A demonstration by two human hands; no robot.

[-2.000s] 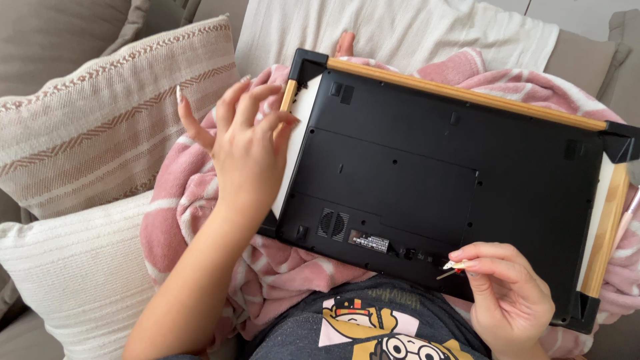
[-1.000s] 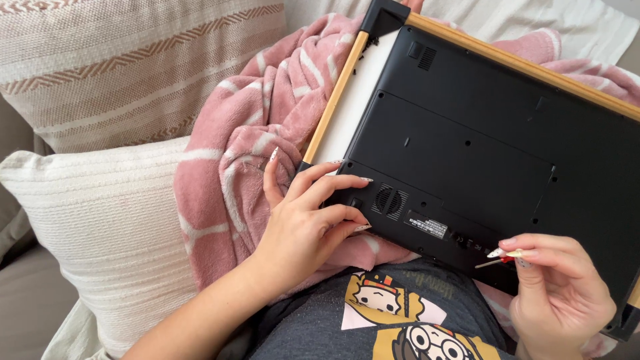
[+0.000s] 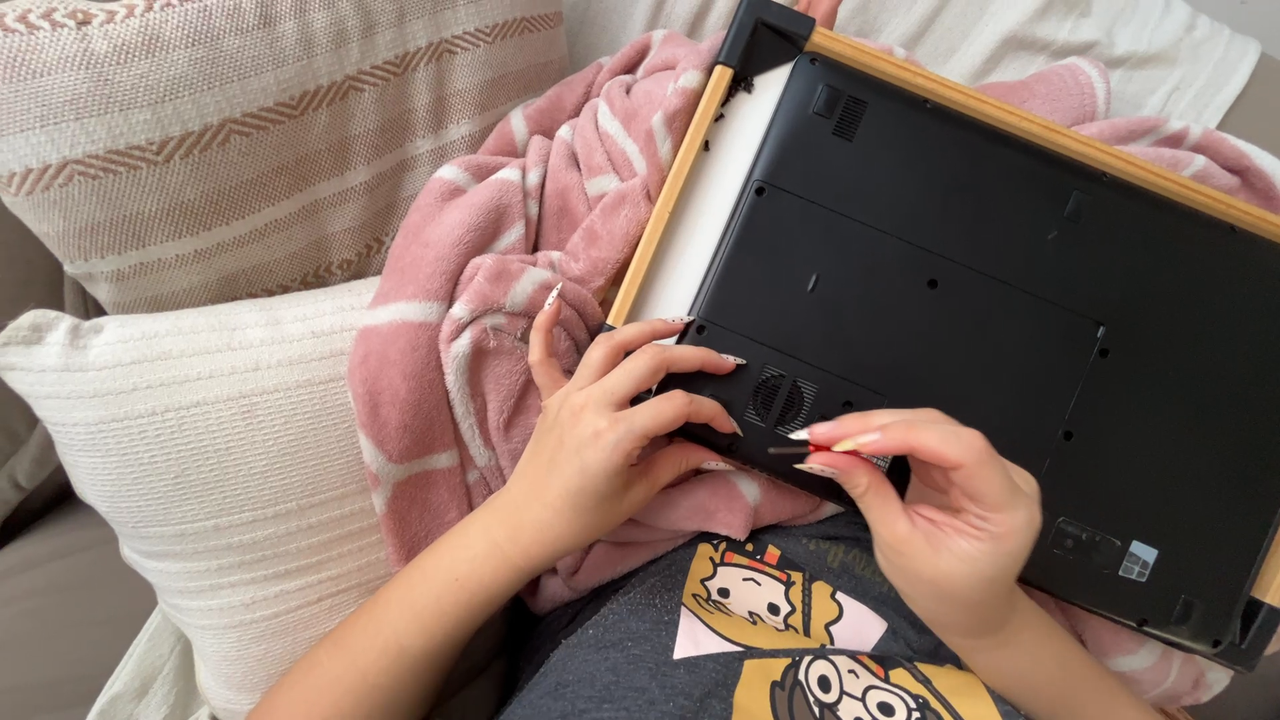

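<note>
A black laptop (image 3: 900, 250) lies with its underside up on a wood-framed white tray (image 3: 728, 175) with black corners. My left hand (image 3: 600, 425) rests on the laptop's near left corner, fingers spread, beside the round fan vent (image 3: 781, 398). Between the thumb and fingertips of my right hand (image 3: 945, 500) is a small screwdriver (image 3: 800, 450) with a red handle, its thin metal shaft pointing left, just over the laptop's near edge. Several small black screws (image 3: 738, 88) lie on the tray by its far left corner.
The tray sits over a pink and white blanket (image 3: 530, 230) on my lap. A striped woven cushion (image 3: 280, 130) and a white ribbed cushion (image 3: 230, 470) are at the left. A whitish cloth (image 3: 1090, 60) lies behind the tray.
My left hand has come down from above the tray's left side onto the laptop's near left corner. The right hand, with the screwdriver, has moved left toward it. The view has shifted left.
</note>
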